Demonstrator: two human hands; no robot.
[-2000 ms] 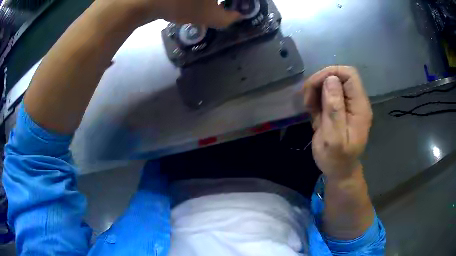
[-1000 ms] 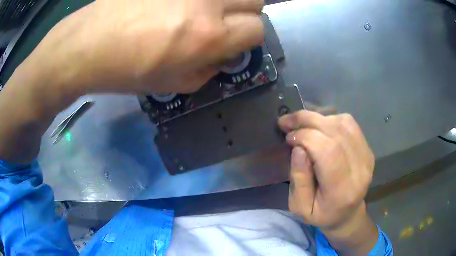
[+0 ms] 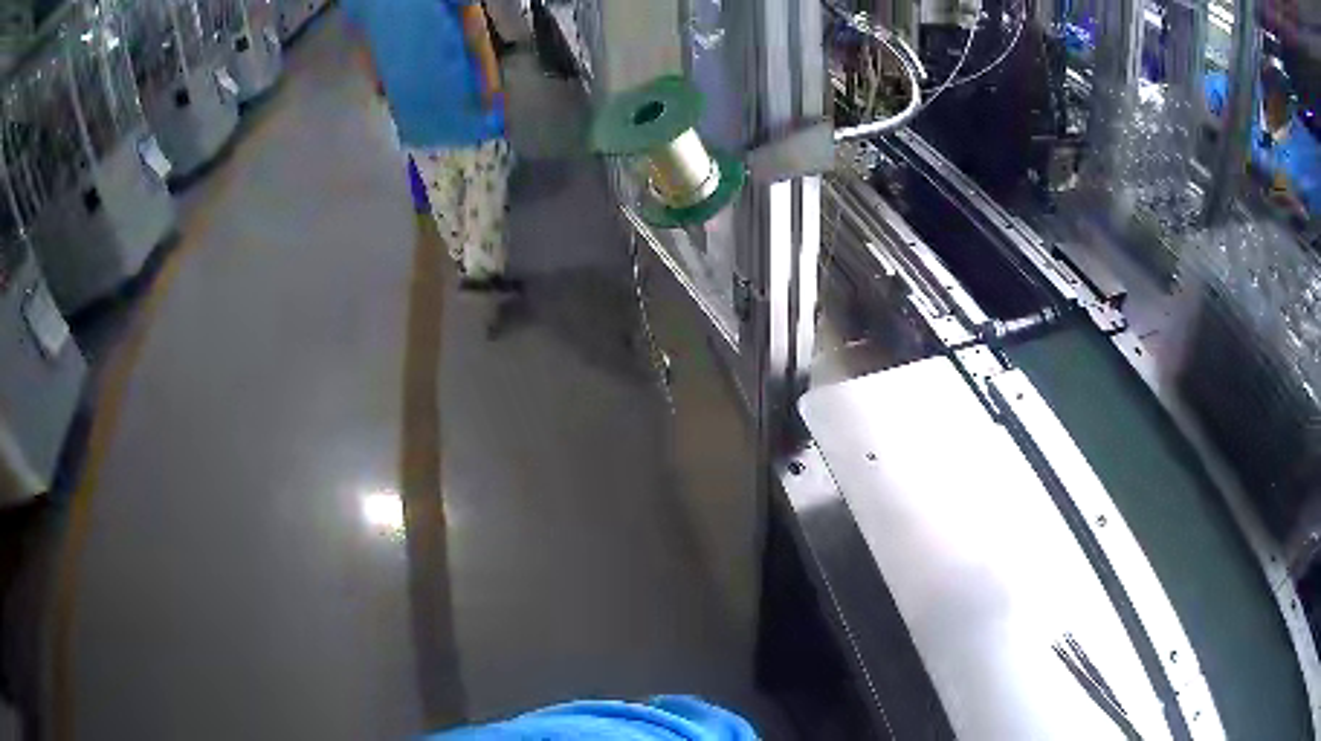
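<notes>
Neither of my hands is in the picture; only a blue sleeve or shoulder shows at the bottom edge. Nearest in front of me is the pale metal bench [image 3: 956,507] on the right. Thin silver tweezers [image 3: 1094,683] lie on it near the bottom edge. A spool [image 3: 681,171] with green flanges and silvery wire hangs at the metal frame post, with a thin strand hanging below it. The jig with the round units is not in view.
A green conveyor belt [image 3: 1159,507] curves beside the bench between silver rails. A metal machine frame [image 3: 790,275] stands beyond. A person in blue [image 3: 435,87] is in the aisle at upper left. Grey cabinets [image 3: 109,181] line the left. Another person shows at far right.
The view has swung from the jig and both hands to the aisle, spool and conveyor. Both hands and the jig have left the picture.
</notes>
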